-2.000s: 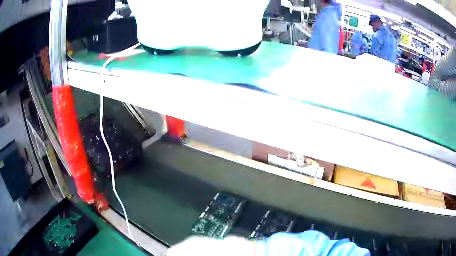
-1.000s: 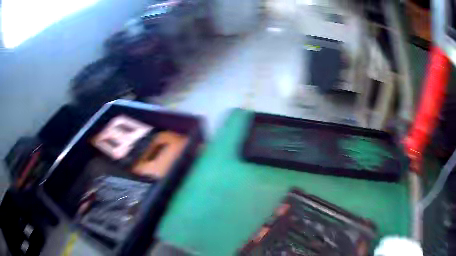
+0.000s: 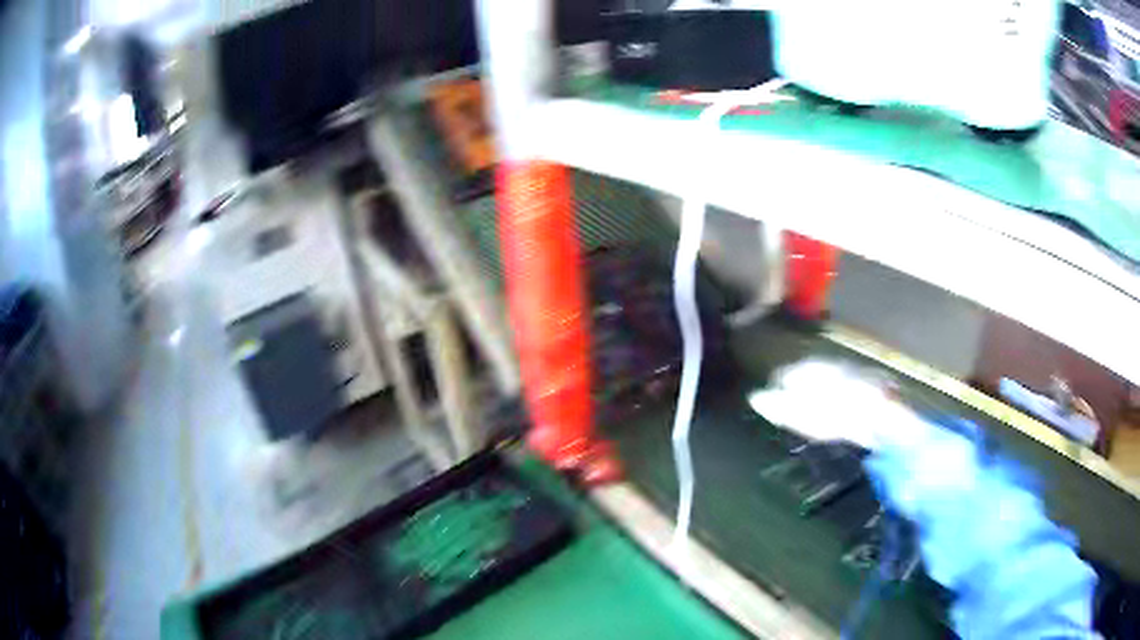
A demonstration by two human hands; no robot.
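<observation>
My right hand, in a white glove with a light-blue sleeve, reaches over the dark-green conveyor belt. The hand is blurred and its fingers point left. A dark circuit board is just below the hand; I cannot tell whether the fingers touch or hold it. Another board lies on the belt nearer to me, partly hidden by the sleeve. My left hand is not in view.
A black scrap tray with green strips sits on the green bench mat. A red-wrapped post and a hanging white cable stand between bench and conveyor. An overhead shelf crosses above the belt.
The view has swung from the tote and pallet on the bench back to the conveyor. My right hand, at the lower right edge beside the pallet a second ago, is now over the belt.
</observation>
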